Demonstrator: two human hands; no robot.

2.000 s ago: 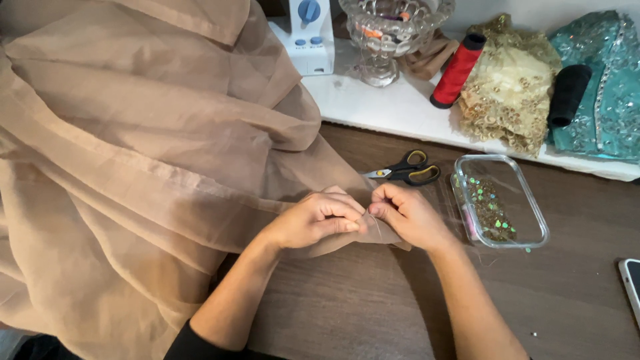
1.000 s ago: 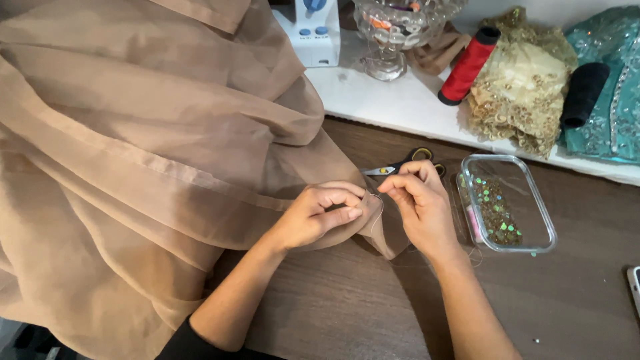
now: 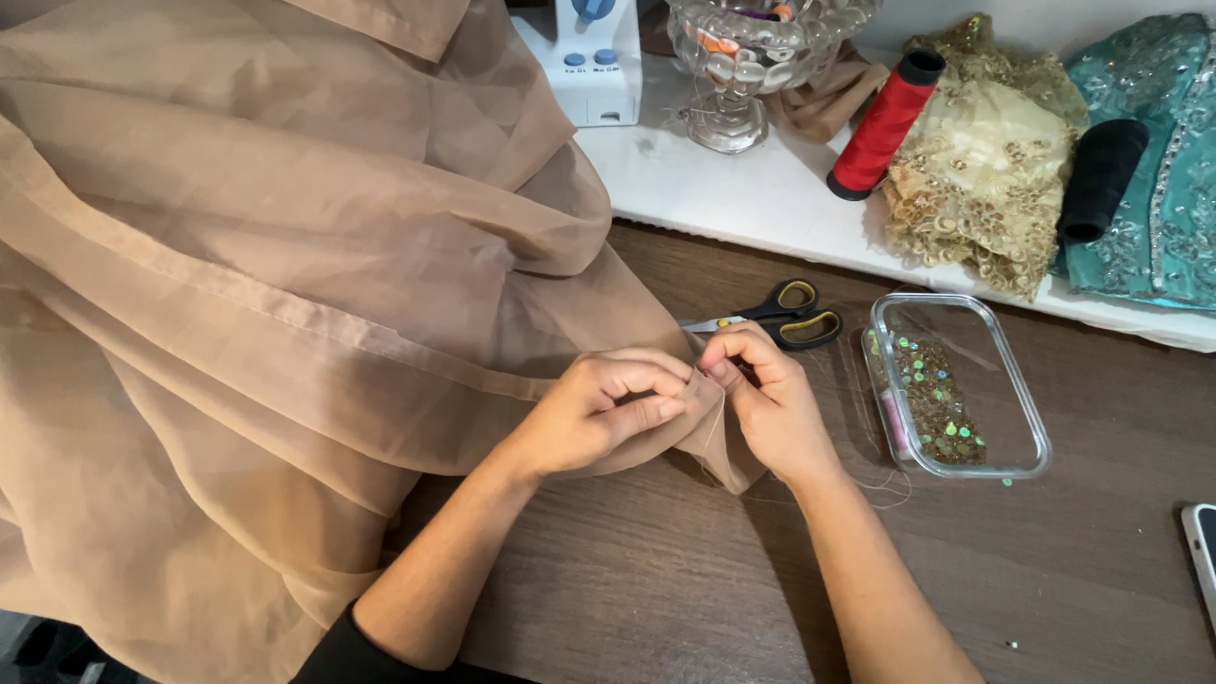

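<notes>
Sheer tan fabric point(image 3: 408, 237) spreads in folds over the left side and centre. Near its right end, my left hand point(image 3: 608, 408) pinches the edge between thumb and fingers. My right hand point(image 3: 765, 394) meets it there, thumb and forefinger closed at the edge of the cloth; whether a needle is between them is too small to tell. A thin pale thread point(image 3: 714, 427) hangs over the fabric corner below the fingertips. Black and yellow scissors point(image 3: 788, 313) lie just behind my right hand, blade tips partly hidden.
A glass container point(image 3: 1040, 432) with beads and sequins sits on the wooden table point(image 3: 608, 579) at right. Behind, a white shelf point(image 3: 703, 204) bears a sewing machine point(image 3: 598, 76), a glass bowl point(image 3: 731, 123), red thread point(image 3: 883, 128), black thread point(image 3: 1102, 180) and embellished fabrics point(image 3: 988, 152). A phone point(image 3: 1199, 541) lies far right.
A second ago my right fingertips were slightly apart from the left ones; now they are together at the cloth edge. My left hand keeps its pinch throughout.
</notes>
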